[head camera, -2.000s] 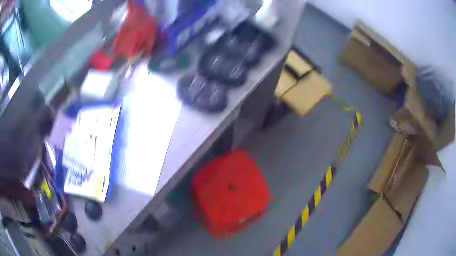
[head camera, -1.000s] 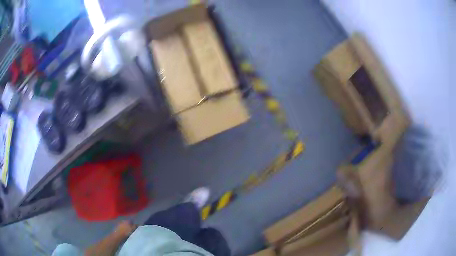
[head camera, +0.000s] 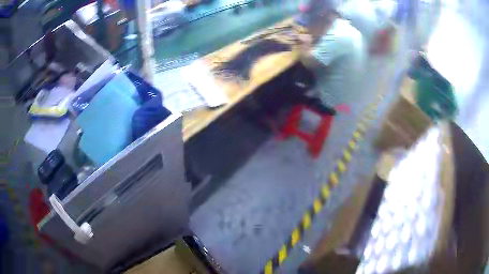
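Neither of my hands shows in the head view, and the picture is blurred. Nearest in front of me is a grey desk panel (head camera: 145, 187) with a white curved object (head camera: 71, 219) at its lower left edge. On the desk behind it lie dark oval devices (head camera: 51, 167), a light blue sheet or folder (head camera: 110, 118), a dark blue item (head camera: 147, 109) and white papers (head camera: 48, 131).
An open cardboard box (head camera: 161, 262) stands at the bottom. Yellow-black floor tape (head camera: 316, 206) runs along the aisle. A red stool (head camera: 308, 128) and a person (head camera: 340, 51) are by the wooden bench (head camera: 201, 120). Cardboard boxes with pale, bumpy contents (head camera: 405, 208) are at right.
The view has swung up and along the aisle. The desk is now seen from its end panel, and another bench and a person have come into view. My forearm and leg have left the picture.
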